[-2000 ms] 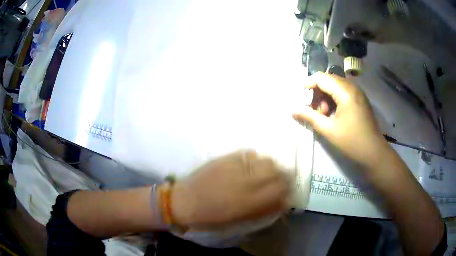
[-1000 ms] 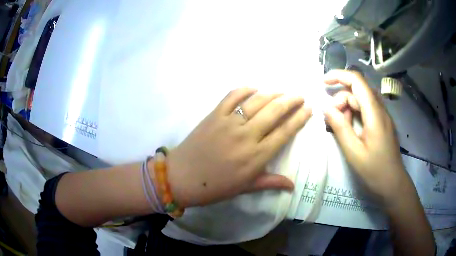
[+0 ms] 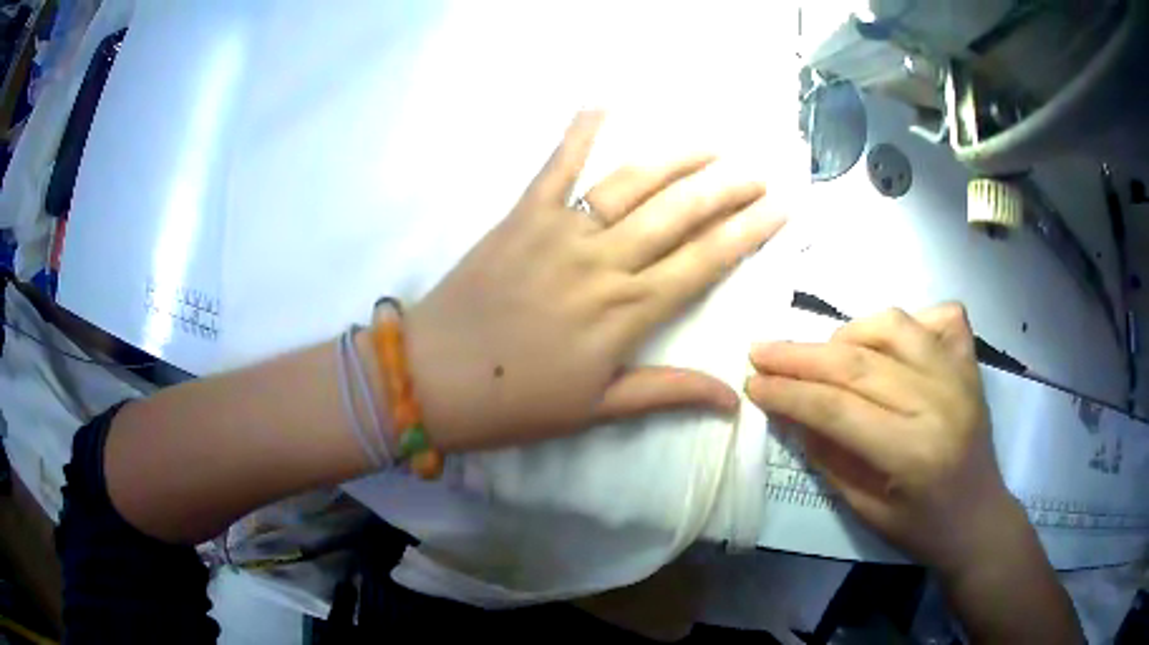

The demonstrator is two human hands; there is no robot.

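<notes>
A white fabric panel (image 3: 554, 504) lies over the white table and hangs past its front edge, overexposed toward the machine. A narrow cream-white strip (image 3: 743, 485) runs along its right edge. My left hand (image 3: 592, 290) lies flat on the panel, fingers spread, thumb tip beside the strip. My right hand (image 3: 895, 422) pinches the panel's edge at the strip between thumb and fingers, near the left thumb. The sewing machine head (image 3: 1058, 95) is at the upper right. The needle area is lost in glare.
Slim tools (image 3: 1065, 252) lie on the machine bed at right. A ribbed cream knob (image 3: 994, 203) is on the head. A printed ruler (image 3: 1071, 514) runs along the front edge. A black phone-like rectangle (image 3: 83, 126) lies at the left edge. White cloth (image 3: 57, 410) hangs at lower left.
My right hand has moved from near the presser area down toward the table's front edge. My left hand moved from the front edge up onto the panel and spread its fingers.
</notes>
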